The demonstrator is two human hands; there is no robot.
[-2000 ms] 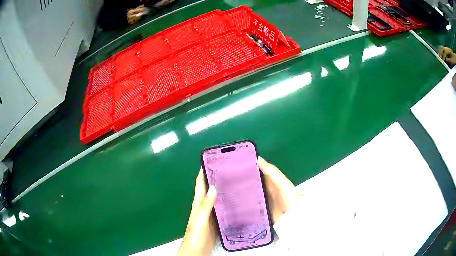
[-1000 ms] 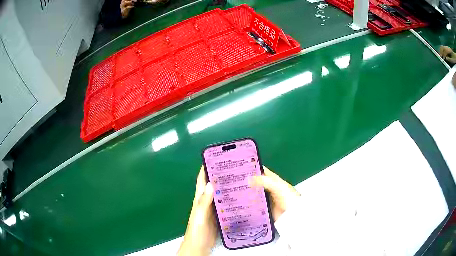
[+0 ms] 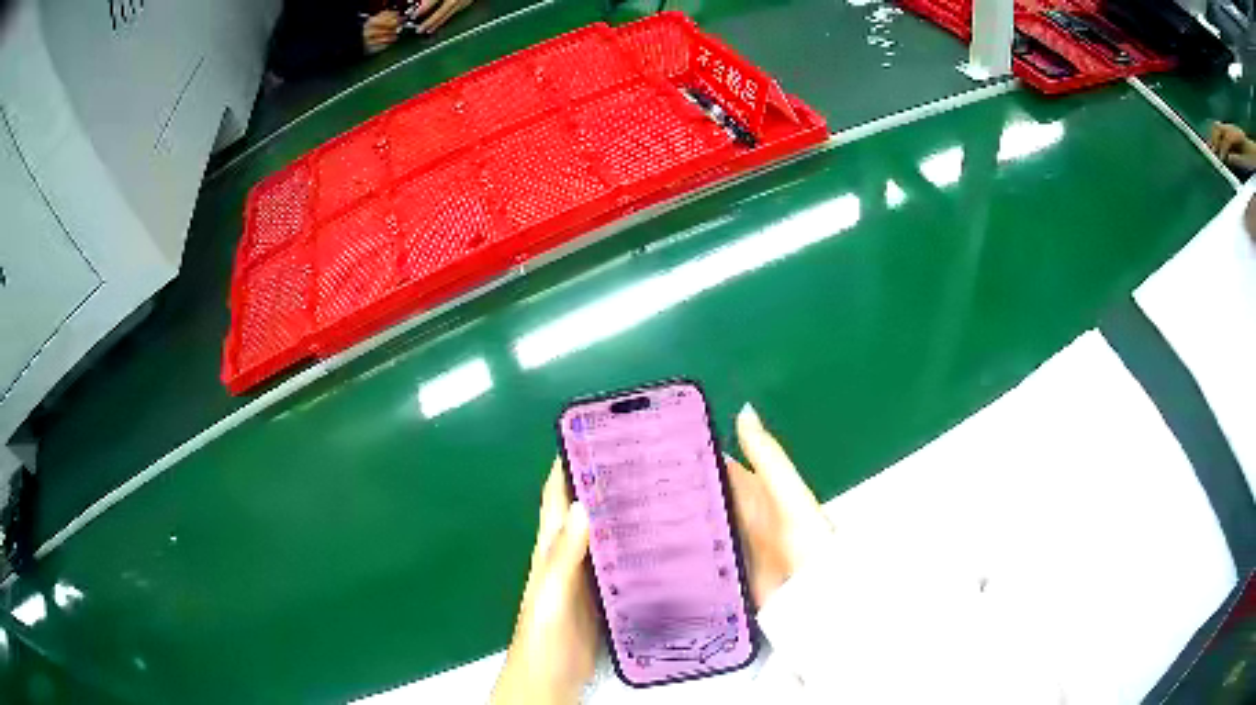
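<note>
A smartphone (image 3: 658, 537) with a lit pink-purple screen stands upright in front of me, its dark case edge showing. The text on the screen is blurred. My left hand (image 3: 555, 606) is bare and grips the phone along its left side, with the thumb at the edge. My right hand (image 3: 776, 517) is bare and holds the phone's right side, with its thumb raised off the screen. The fingers behind the phone are hidden.
A green conveyor belt (image 3: 344, 510) crosses the view. Beyond it lies a red mesh tray (image 3: 455, 193) with dark parts at its right end. Another red tray (image 3: 1074, 48) is at the upper right. White sheets (image 3: 1047, 523) lie at the near right. Another person's hands (image 3: 400, 24) show at the top.
My right thumb has moved off the screen to the right and up. The screen content has changed and is blurred. The other person's hands at the top have shifted. The trays have not moved.
</note>
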